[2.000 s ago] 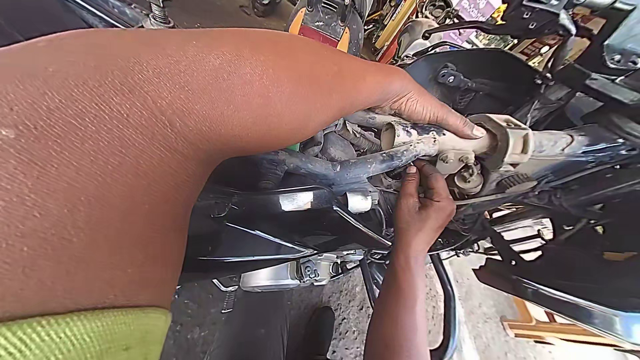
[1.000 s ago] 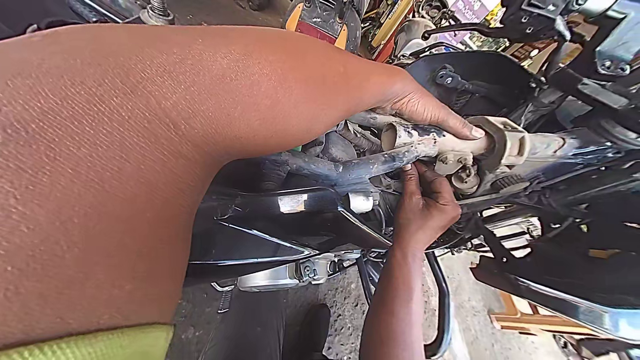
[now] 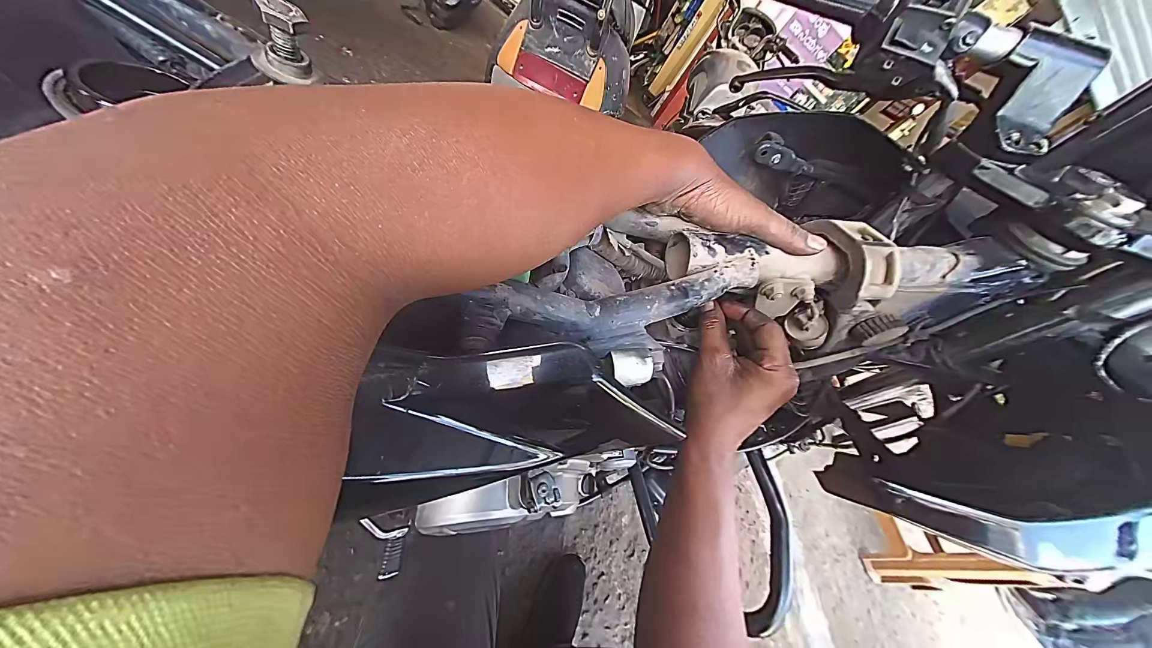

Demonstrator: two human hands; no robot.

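My left hand [image 3: 733, 211] reaches in from the left, its thumb lying on the dirty steering-head tube [image 3: 792, 265] of a motorcycle frame; its other fingers are hidden behind the tube. Just below, my right hand [image 3: 742, 378] comes up from the bottom edge with bent fingers, and its fingertips are at the underside of the joint with a frame tube [image 3: 661, 301]. Whether anything is between them cannot be seen. Right of these fingertips are a bolted bracket [image 3: 783, 292] and a round metal part [image 3: 805, 324]. A pale clamp-like collar [image 3: 864, 261] surrounds the tube near my left thumb.
Black body panels [image 3: 468, 396] run below the frame, with the handlebar lever [image 3: 801, 74] at upper right. A curved black bar [image 3: 776, 540] stands beside my right forearm. Another motorcycle's tail [image 3: 562, 63] is behind. A wooden frame [image 3: 954, 567] lies at lower right.
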